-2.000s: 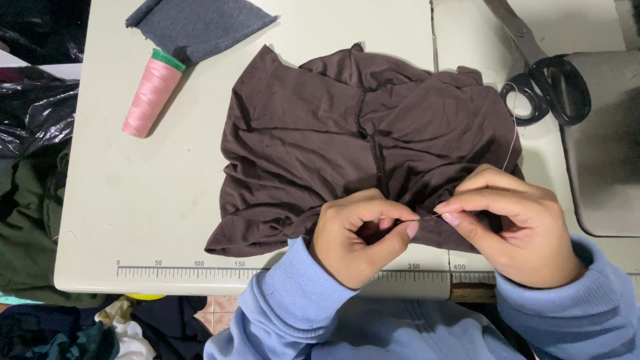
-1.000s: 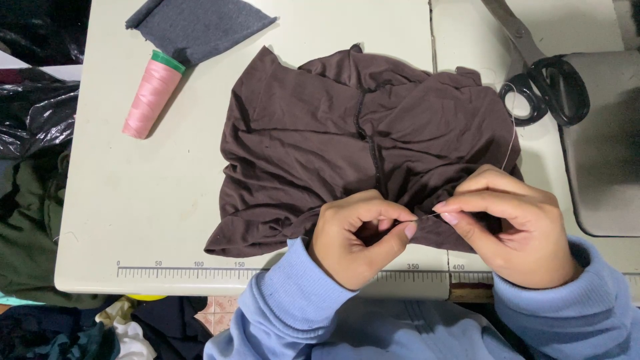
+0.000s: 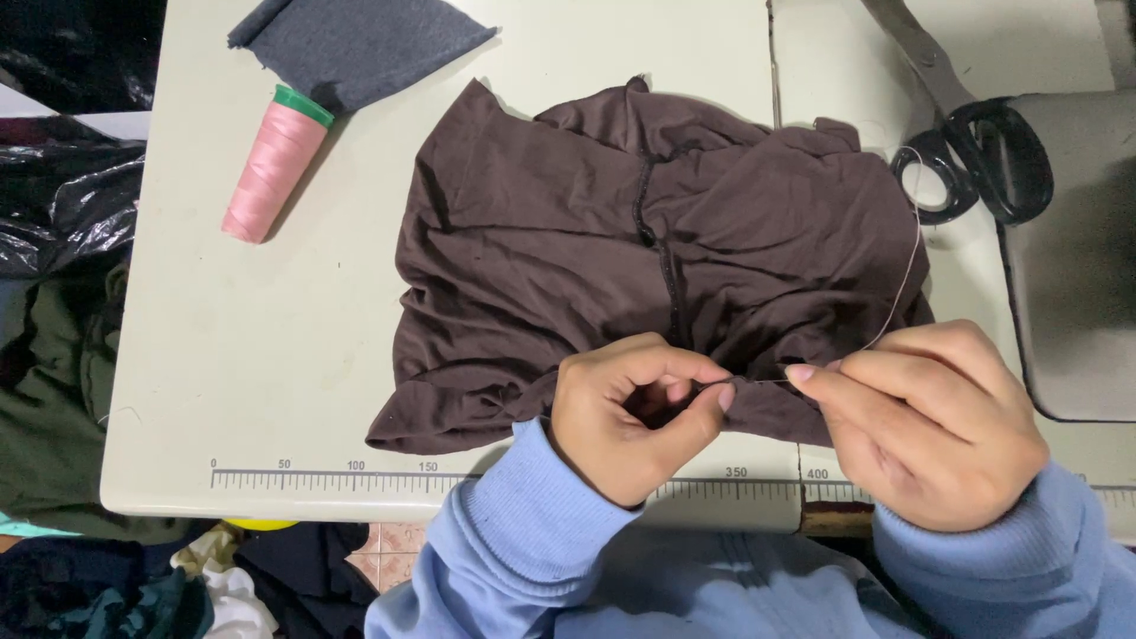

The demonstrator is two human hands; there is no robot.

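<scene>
A dark brown knit garment (image 3: 550,266) lies bunched on the pale table, with a dark seam running down its middle. My left hand (image 3: 643,413) pinches the cloth at the garment's near edge between thumb and forefinger. To its right, my right hand (image 3: 927,422) has thumb and fingertips closed on a fine strand, a needle or thread; which one cannot be told. The strand spans the short gap between my fingertips. From my right hand a light thread (image 3: 907,271) loops up over the garment's right side to the scissor handles.
Black-handled scissors (image 3: 998,160) lie at the upper right, beside a grey machine plate (image 3: 1074,257). A cone of pink thread (image 3: 275,169) and a dark grey fabric scrap (image 3: 364,44) lie at the upper left. A printed ruler (image 3: 337,479) runs along the table's near edge. Clothes are heaped below.
My right fingertips have moved slightly right, away from my left fingertips. My left hand keeps its pinch on the cloth.
</scene>
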